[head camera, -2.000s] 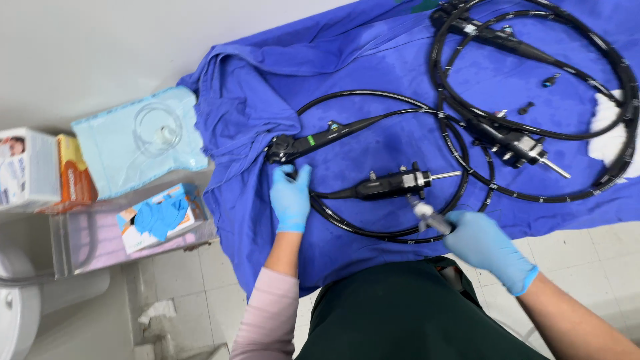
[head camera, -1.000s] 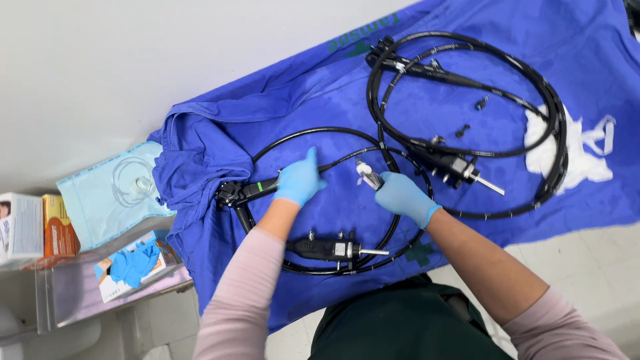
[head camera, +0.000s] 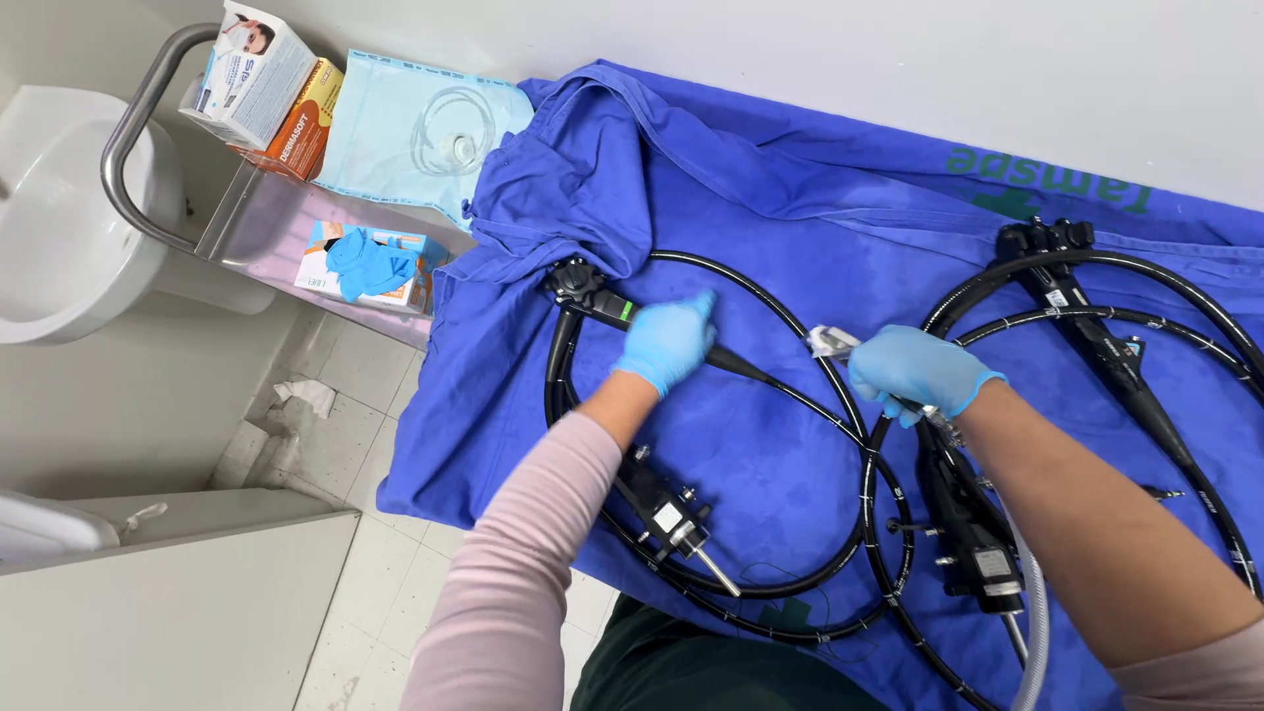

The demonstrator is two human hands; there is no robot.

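Observation:
Two black flexible endoscopes lie coiled on a blue cloth drape (head camera: 780, 444). My left hand (head camera: 668, 341), in a light blue glove, is closed around the control body of the left endoscope (head camera: 736, 365), just right of its green mark and its control knobs (head camera: 575, 281). That endoscope's connector (head camera: 671, 516) with a metal pin rests nearer to me. My right hand (head camera: 913, 373), also gloved, grips an air or water gun with a pale nozzle (head camera: 832, 342) pointing left; its clear hose (head camera: 1032, 602) runs down beneath my forearm. The right endoscope (head camera: 1096, 346) lies beyond that hand.
On a metal trolley with a curved rail (head camera: 123, 148) at the left are a mask box (head camera: 255, 74), an orange box (head camera: 301, 123), a light blue pouch with coiled tubing (head camera: 380, 128) and a glove box (head camera: 407, 286). A white sink (head camera: 84, 217) stands beyond. A wall borders the drape.
My left hand has moved from near the knobs onto the left endoscope's control body. The right hand has brought the gun up from the near edge of the drape. The view has shifted.

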